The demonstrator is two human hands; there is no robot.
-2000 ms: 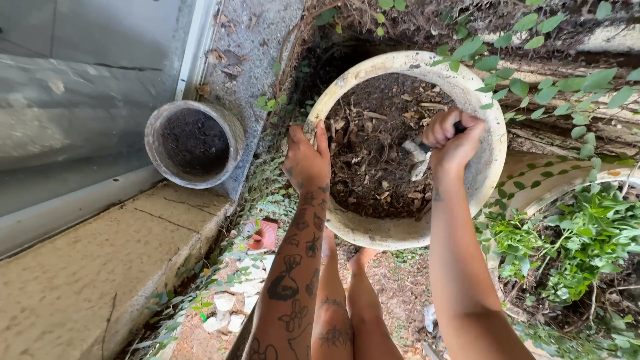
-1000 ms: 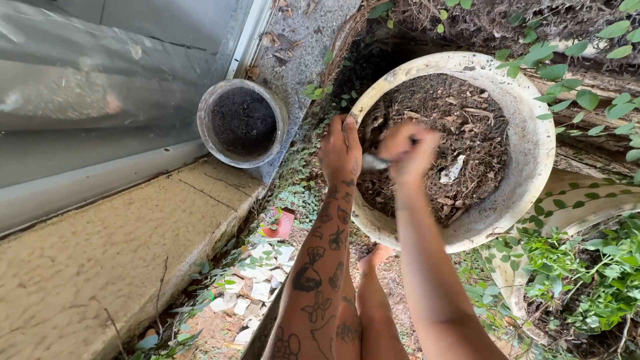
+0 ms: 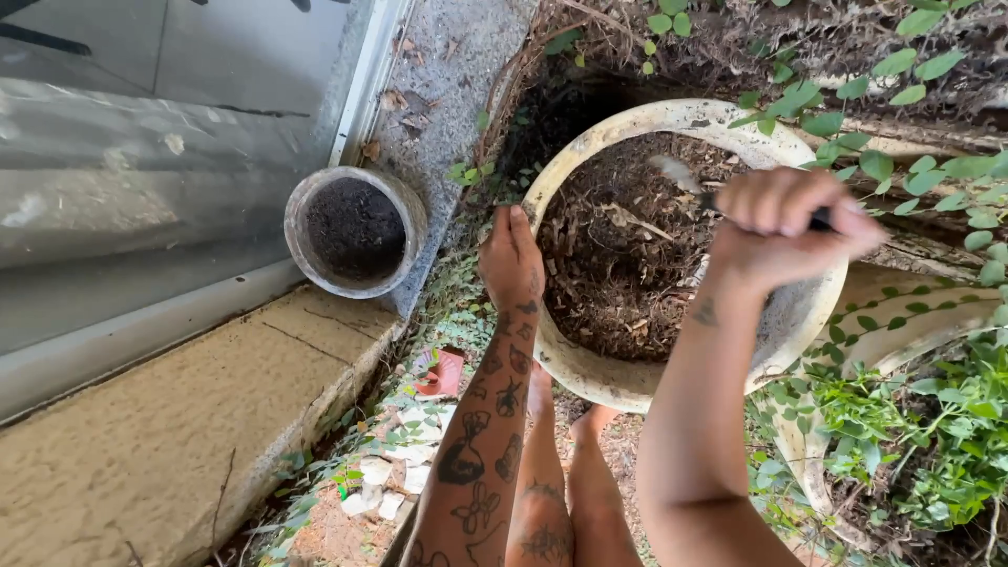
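A large round off-white planter (image 3: 587, 382) holds dark soil (image 3: 622, 260) mixed with wood chips and roots. My left hand (image 3: 510, 256) grips the planter's left rim, thumb and fingers at its edge. Above the right side of the planter, my right hand (image 3: 787, 209) is closed around the black handle of a small hand trowel (image 3: 676, 173); its grey blade, blurred, is over the soil at the upper part of the planter. To the left, a smaller grey pot (image 3: 295, 224) with dark, fine soil stands upright on a ledge.
Leafy vines (image 3: 874, 161) hang over the planter's upper right. Another pale planter (image 3: 803, 437) with green plants stands at lower right. A beige stone ledge (image 3: 181, 425) runs along the left, beside a window frame. A red object (image 3: 441, 372) and white stones (image 3: 390, 480) lie below.
My right hand, with the trowel, has moved from near the planter's left side to its right side. My left hand stays on the rim.
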